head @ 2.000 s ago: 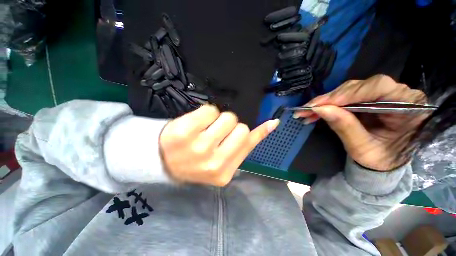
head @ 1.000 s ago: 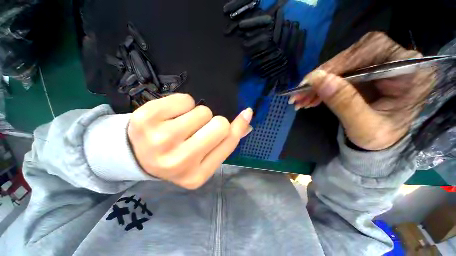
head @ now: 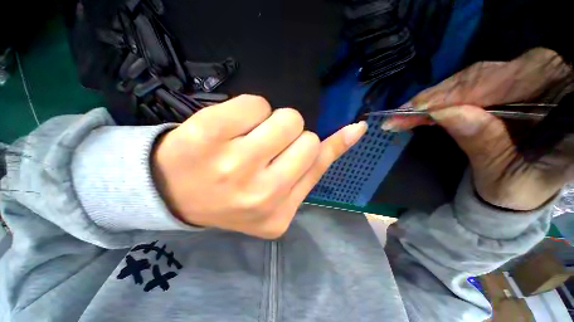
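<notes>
My right hand (head: pixel 491 126) holds thin silver tweezers (head: pixel 412 112) pointing left, their tip at the upper edge of the dotted part of a blue sheet (head: pixel 362 166). My left hand (head: pixel 252 166) is curled, its index finger and thumb close together, a fingertip beside the tweezer tip. Whether it holds a small part is hidden by the fingers. Small black plastic housings lie in a loose heap (head: pixel 157 56) beyond my left hand. More housings (head: pixel 384 41) lie closely packed on the blue sheet's far part.
A black mat (head: pixel 277 56) lies under both heaps. The green bench (head: pixel 47 88) shows at the left. A clear crinkled bag (head: pixel 562 204) is at the right edge, partly hidden. A cardboard carton (head: pixel 538 270) stands below at the lower right.
Since one second ago, the tweezer tip and my left fingertip have come together over the dotted sheet. The camera view has shifted, so the heaps sit higher in the picture.
</notes>
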